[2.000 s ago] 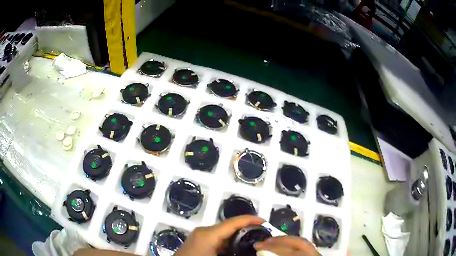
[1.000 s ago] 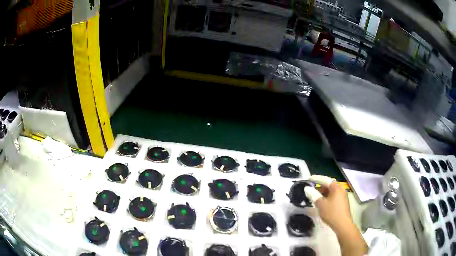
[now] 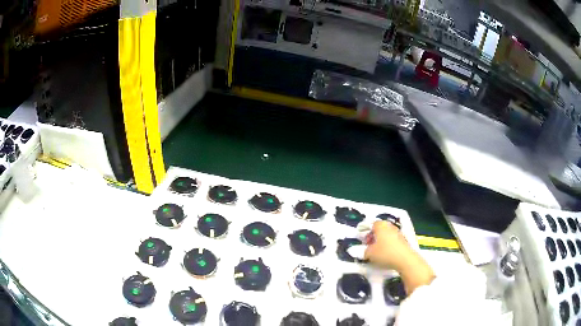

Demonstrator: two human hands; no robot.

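Observation:
My right hand (image 3: 385, 247) reaches in from the right over the white foam tray (image 3: 229, 274). Whitish covers show on its fingertips. The fingertips are at the right edge of a watch head (image 3: 347, 249) that lies in its pocket, back cover up with a green dot. I cannot tell whether they grip it or only touch it. The hand hides the pocket to its right. Several watch heads lie back up; one with a silver rim (image 3: 307, 281) and a dark one (image 3: 354, 288) lie screen up. My left hand is not in view.
A dark green conveyor belt (image 3: 280, 146) runs behind the tray, with a yellow post (image 3: 140, 102) at left. A bottle with a shiny metal top (image 3: 509, 262) and stacked foam trays (image 3: 529, 235) stand at right. Another filled tray (image 3: 28, 153) is at far left.
My right hand has moved left from the watch head at the row's right end to its neighbour. Earlier, both hands held a watch head low over the tray. The camera view has tilted up.

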